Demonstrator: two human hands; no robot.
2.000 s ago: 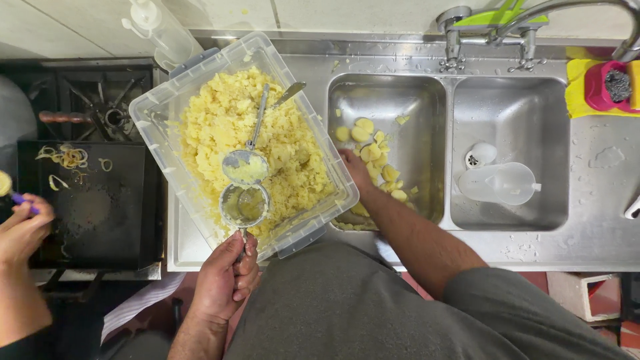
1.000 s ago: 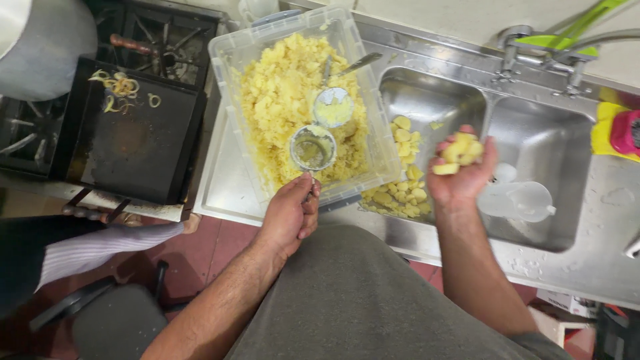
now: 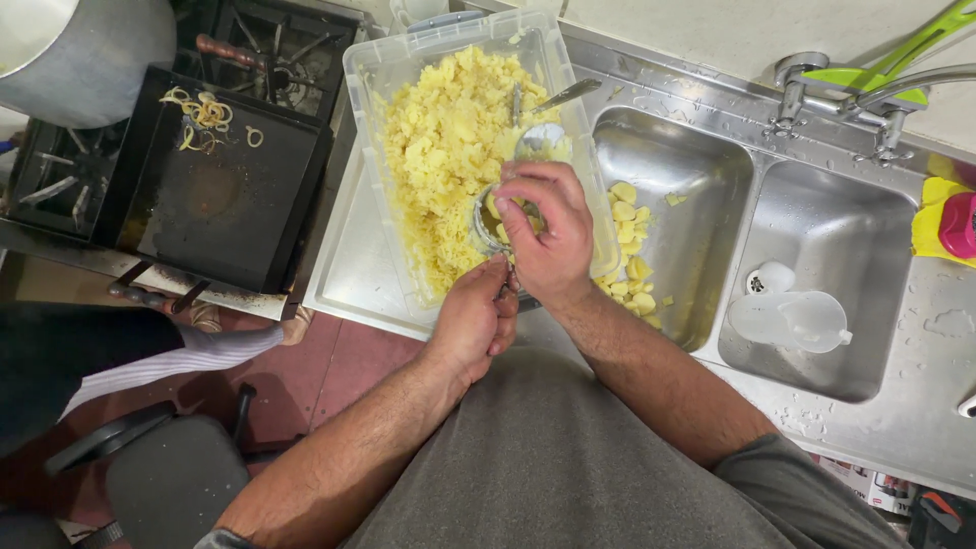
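A clear plastic bin [image 3: 366, 114] full of riced potato [image 3: 435, 130] stands at the sink's left. My left hand [image 3: 476, 313] grips the handle of a metal potato ricer, whose round cup [image 3: 482, 229] hangs over the bin's near part with potato pieces in it. Above the cup is my right hand [image 3: 553, 229], fingers curled, touching the pieces; whether it still holds any is hidden. The ricer's round presser [image 3: 541, 137] lies open beyond, over the potato. A metal spoon handle [image 3: 568, 95] sticks out over the bin's right rim. Potato pieces [image 3: 629, 229] lie in the left basin.
At left are a stove with a black griddle [image 3: 221, 198] holding onion rings, and a large metal pot [image 3: 99, 61]. A person's leg and a chair [image 3: 175, 473] are below. The right basin [image 3: 831, 206] holds a plastic bottle [image 3: 793, 320]; a faucet [image 3: 793, 84] stands behind.
My right hand was in the left basin, then lifted with potato pieces in it, and is now over the ricer's cup. Pieces now lie in the cup. My left hand keeps its hold on the handle.
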